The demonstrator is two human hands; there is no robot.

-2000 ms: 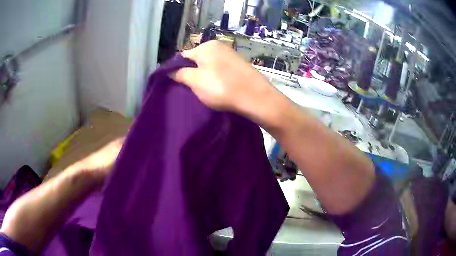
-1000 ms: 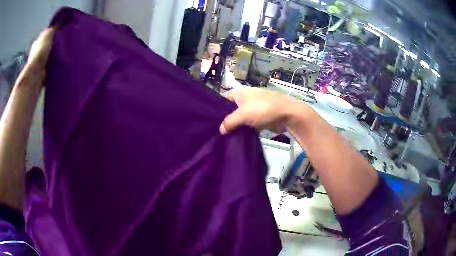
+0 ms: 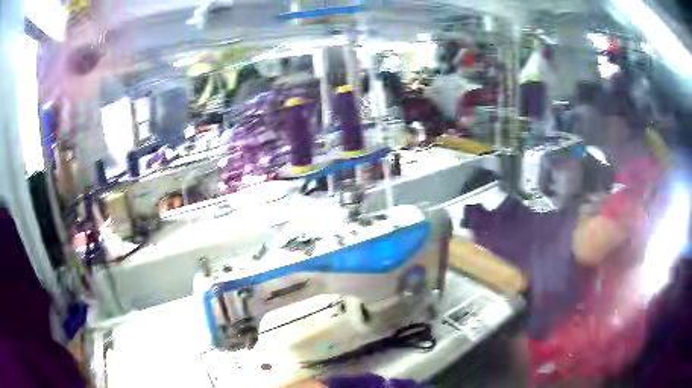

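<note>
The view is blurred. Purple cloth hangs at the far left edge, cut off by the picture; what holds it is hidden. The white sewing machine with a blue stripe stands in the centre on a white table. Black shears lie in front of it, handles to the right. A sliver of skin at my right hand or wrist shows at the bottom edge, beside my purple sleeve; its fingers are out of view. My left hand is not in view.
Two purple thread cones stand behind the machine. A person in red is at the right with dark purple cloth. Other machine tables and a purple heap are farther back. A brown wooden or cardboard edge borders the table.
The view has swung right, bringing the whole machine and a person into sight. The purple cloth has moved to the left edge. My left hand has left the picture; my right arm is low at the bottom.
</note>
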